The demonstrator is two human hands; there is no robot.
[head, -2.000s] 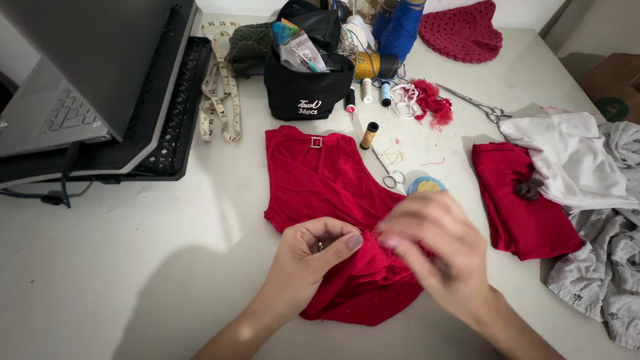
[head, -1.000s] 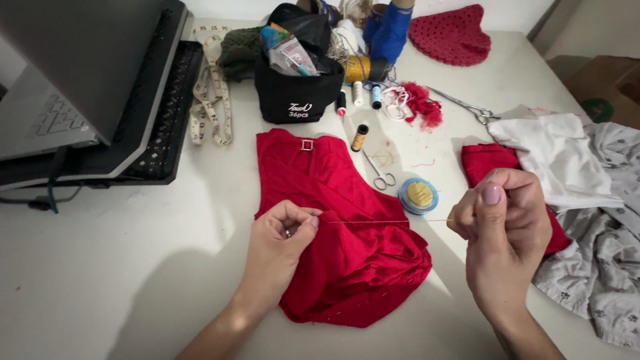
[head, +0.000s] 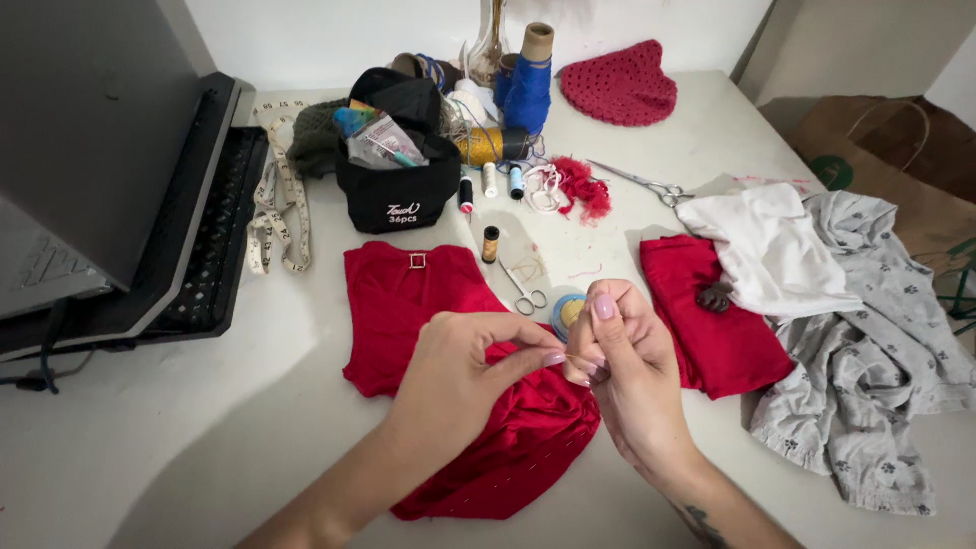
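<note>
A red fabric garment point(head: 427, 305) with a small square metal buckle lies on the table, with a line of light stitches along its lower edge. Above it, my left hand point(head: 488, 366) pinches a thin light thread point(head: 576, 356) between thumb and fingertips. Close beside, my right hand point(head: 629, 343) is closed on the same thread. Any needle is too small to make out. A blue-rimmed round container point(head: 565, 311) is partly hidden behind my right hand. Small scissors point(head: 522, 290) lie beyond the garment, next to a spool of golden thread point(head: 490, 245).
At the left are a laptop point(head: 84, 152) and a measuring tape point(head: 293, 206). Behind stand a black pouch point(head: 396, 191), thread spools and a blue yarn cone point(head: 528, 95). Larger scissors point(head: 648, 183), folded red fabric point(head: 709, 343), white cloth point(head: 778, 252) and paw-print fabric point(head: 869, 389) are at the right.
Two seconds ago both hands were at the red garment. One second ago they were apart with the thread stretched between them; now they have come close together above the garment.
</note>
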